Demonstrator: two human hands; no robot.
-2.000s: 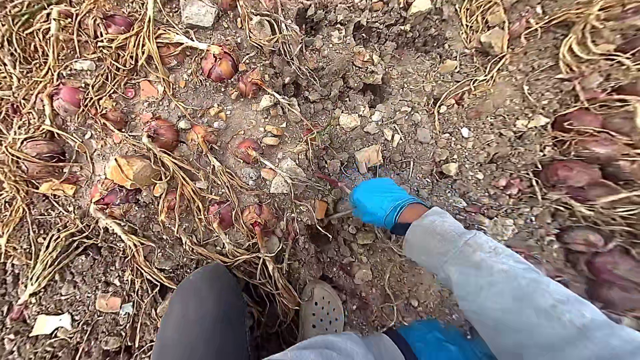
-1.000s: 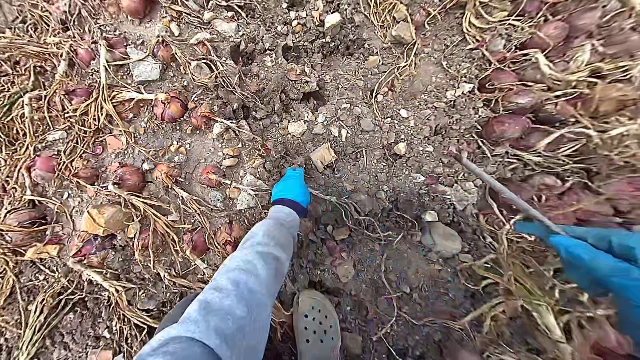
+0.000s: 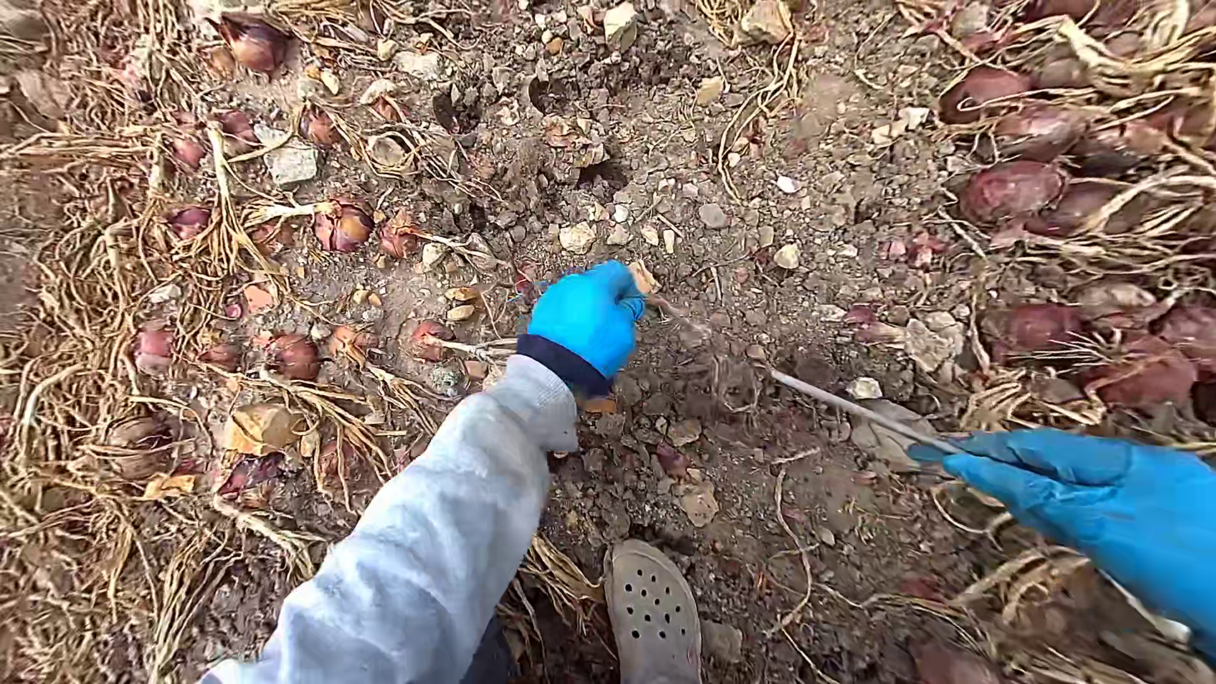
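Note:
My left hand (image 3: 589,318), in a blue glove, is closed just above the soil near the middle. A thin, blurred dry strand (image 3: 684,315) runs out from its fingers to the right. My right hand (image 3: 1073,494), also gloved in blue, holds a thin rod-like tool (image 3: 845,404) that points left, its tip close to a blurred tangle of roots or stems (image 3: 736,380). Red onions (image 3: 344,226) with dry tops lie in the soil left of my left hand. The palm side of my left hand is hidden.
More red onions (image 3: 1015,190) are heaped with dried leaves along the right side. Stones (image 3: 578,237) and clods dot the soil. A perforated clog (image 3: 654,608) is on my foot at the bottom. Matted dry stalks (image 3: 66,380) cover the left edge.
Two seconds ago my right hand was low at the middle; a second later it was at the right with the tool. Since then the tool's tip has come closer to my left hand.

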